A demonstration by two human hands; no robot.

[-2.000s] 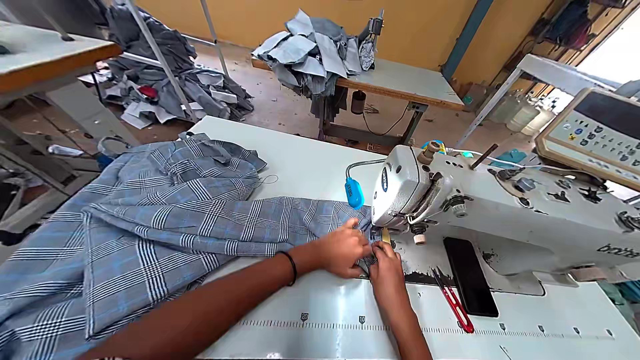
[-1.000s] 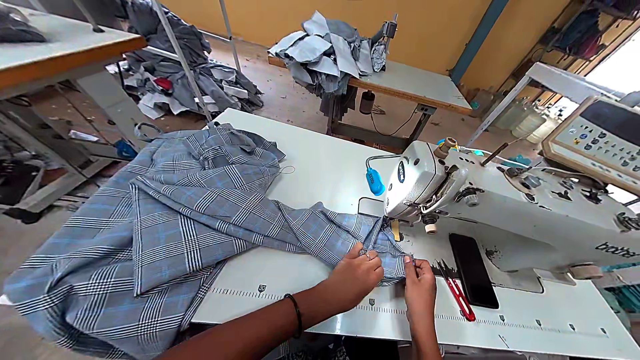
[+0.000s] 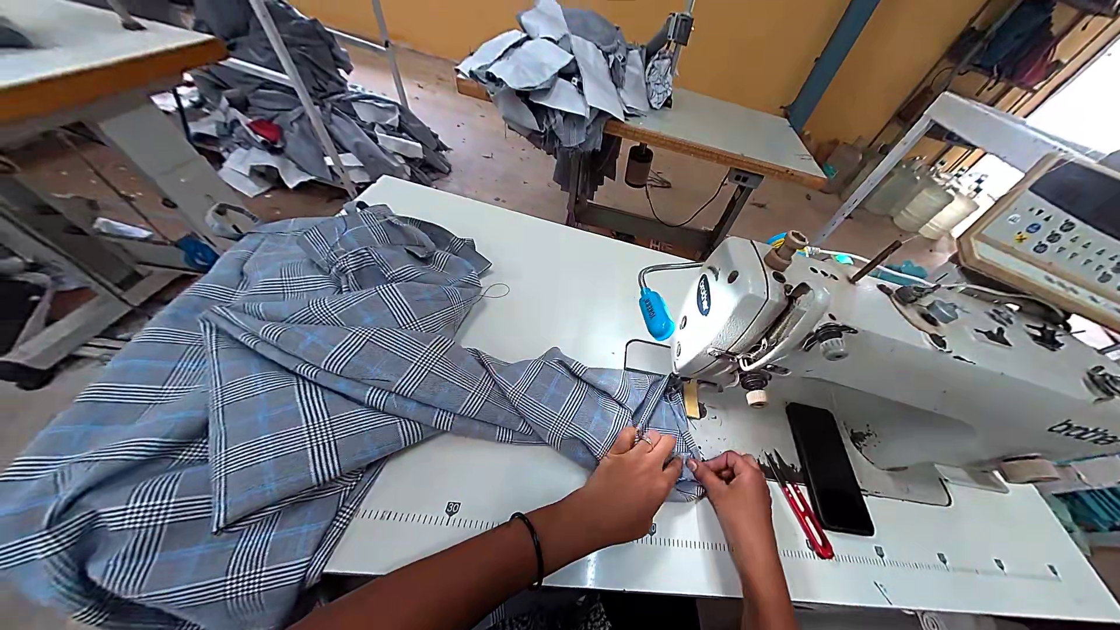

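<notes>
A grey plaid garment (image 3: pixel 376 350) with blue lines is spread over the left of the white sewing table, and its narrow end reaches the needle area of a Brother sewing machine (image 3: pixel 735 306). My left hand (image 3: pixel 634 477), with a ring on one finger and a black band at the wrist, grips the cloth just in front of the machine head. Close beside it, my right hand (image 3: pixel 735 486) pinches the cloth's right edge between thumb and fingers. Part of the fabric lies by the presser foot, which is mostly hidden behind the machine head.
Red-handled thread snips (image 3: pixel 809 516) and a black phone (image 3: pixel 827 468) lie right of my hands. A blue-cased lamp (image 3: pixel 656 313) hangs beside the machine head. A control panel (image 3: pixel 1059 232) stands at right. Behind, another table (image 3: pixel 744 140) bears piled grey cut pieces; more cloth lies on the floor.
Both hands have moved toward the table's front edge, away from the needle area, with the cloth end drawn along. The view has shifted somewhat.
</notes>
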